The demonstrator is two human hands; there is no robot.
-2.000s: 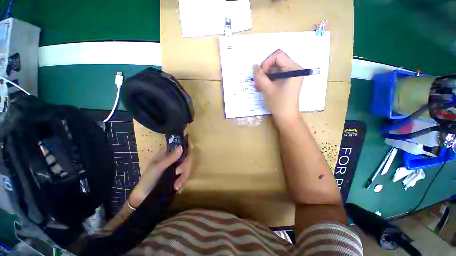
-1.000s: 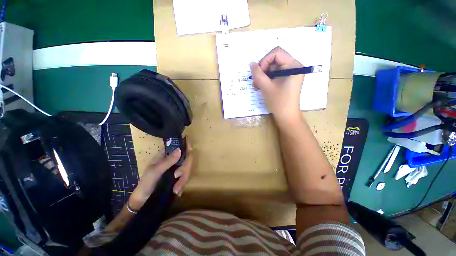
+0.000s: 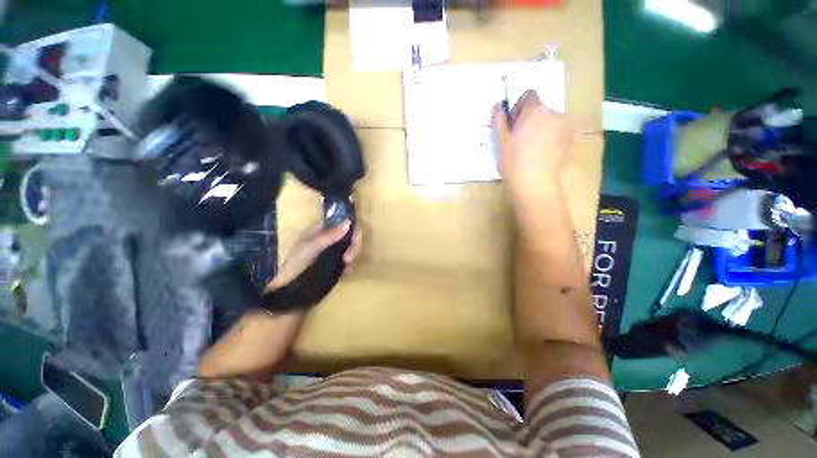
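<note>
Black over-ear headphones (image 3: 324,148) are held at the left of the cardboard. One padded cup faces up and the other, glossy ear cup (image 3: 210,170) is blurred farther left. My left hand (image 3: 322,250) grips the headband near the slider joint. My right hand (image 3: 536,143) holds a dark pen (image 3: 505,100) over the right part of a white record sheet (image 3: 448,125). The pen tip is hidden by my fingers. The sheet lies on the brown cardboard (image 3: 403,313).
Grey drawstring pouches (image 3: 166,295) and a phone (image 3: 75,391) lie at left, below a white box (image 3: 90,80). Another paper (image 3: 385,36) is at the far edge. A blue bin (image 3: 667,152), a blue tray (image 3: 761,264) and a black screwdriver-like tool (image 3: 658,338) are at right.
The view has shifted left, showing the pouches and phone. The headphones have swung away from me, with the glossy cup farther forward. My right hand has moved right on the sheet, and the pen now points away.
</note>
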